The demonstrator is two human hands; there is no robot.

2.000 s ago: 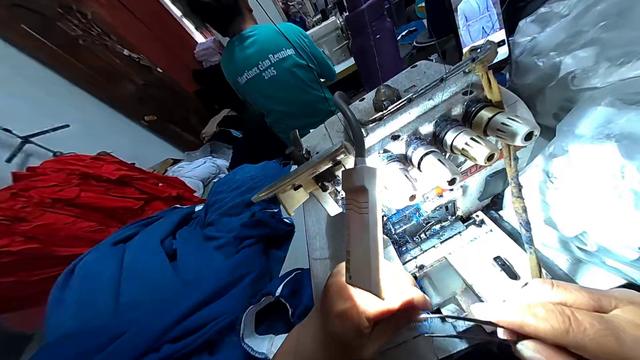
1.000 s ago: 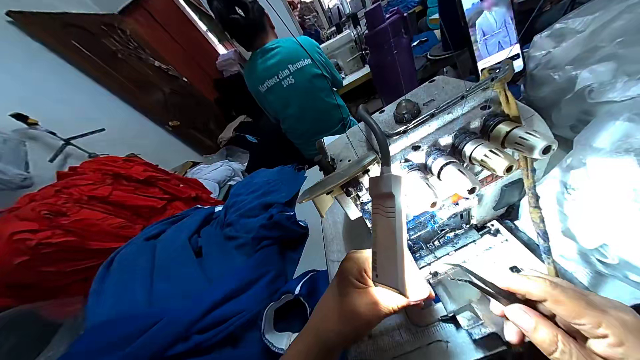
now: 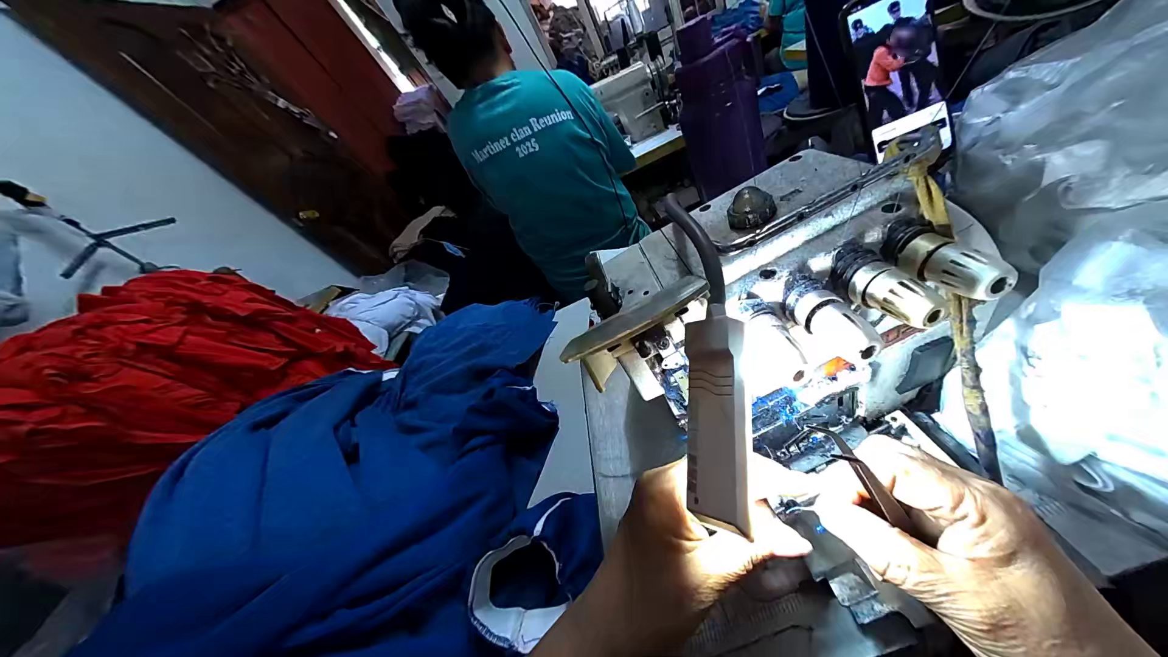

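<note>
My left hand (image 3: 703, 547) is closed around the lower end of a white gooseneck work lamp (image 3: 718, 411), at the front of an overlock sewing machine (image 3: 812, 219). Bent metal tweezers (image 3: 871, 484) are pinched in my right hand (image 3: 949, 538), tips pointing up and left toward the machine's open, thread-littered looper area (image 3: 785, 411). Both hands are close together over the machine's front. Above them, several tension dials (image 3: 894, 290) stick out from the machine. The lamp's light glares strongly on the dials, and my left fingertips are partly washed out.
Blue fabric (image 3: 347, 493) is heaped left of the machine, with red fabric (image 3: 164, 365) beyond it. Clear plastic bags (image 3: 1095, 319) crowd the right side. A phone (image 3: 899, 73) stands behind the machine. A person in a teal shirt (image 3: 547, 164) sits further back, near another sewing machine (image 3: 634, 96).
The right hand and tweezers have moved closer to the left hand and the looper area since one second ago. The phone's picture has changed.
</note>
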